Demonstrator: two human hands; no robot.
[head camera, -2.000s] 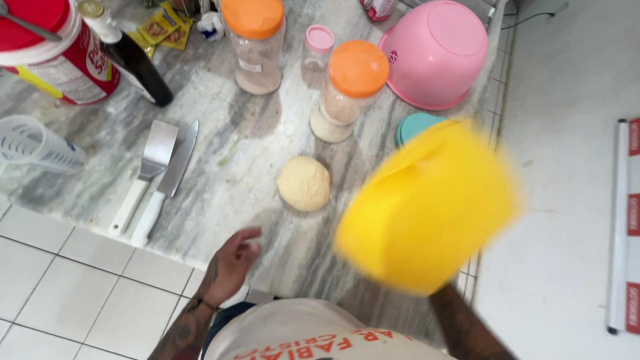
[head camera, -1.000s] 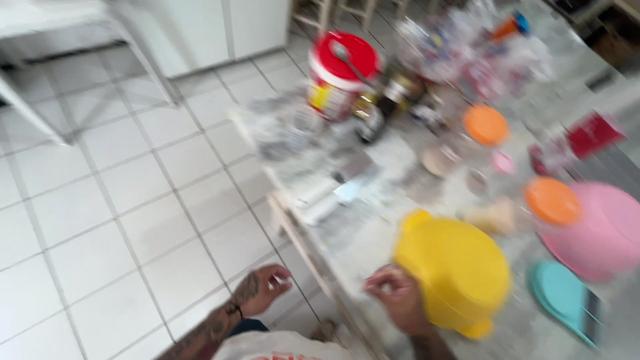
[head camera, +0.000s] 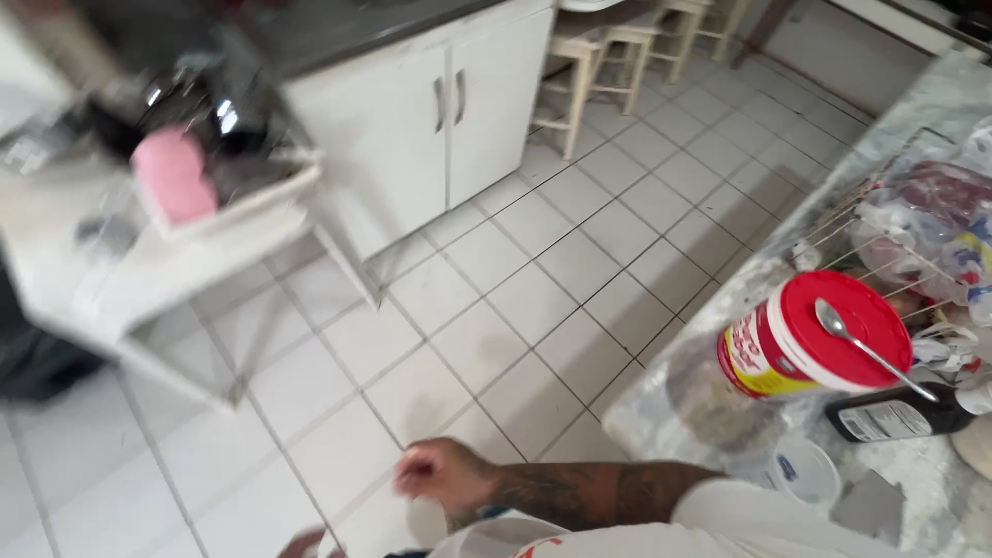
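Observation:
My right hand (head camera: 438, 473), at the end of a tattooed forearm, is over the tiled floor with its fingers loosely curled. It is blurred, and nothing shows in it. At the bottom edge, only part of my left hand (head camera: 310, 544) shows, also blurred. To the right, on the marble-patterned counter, stands a red-lidded plastic bucket (head camera: 798, 341) with a metal spoon (head camera: 868, 349) lying across its lid. Beside it lies a dark bottle (head camera: 891, 415) with a pale label. A clear plastic cup (head camera: 806, 473) and a flat metal blade (head camera: 872, 504) are nearer to me.
A wire rack (head camera: 841, 221) with plastic bags (head camera: 907, 232) is on the counter (head camera: 643, 411). At the left, a white table (head camera: 209, 271) holds a pink item (head camera: 174, 174) and dark, shiny things. White cabinet doors (head camera: 449, 124) and wooden stools (head camera: 573, 77) stand beyond the floor.
The view has swung far left, away from the dough ball and the pink bowl. The yellow bowl, held up by my right hand two seconds ago, was on the counter one second ago and is now out of view.

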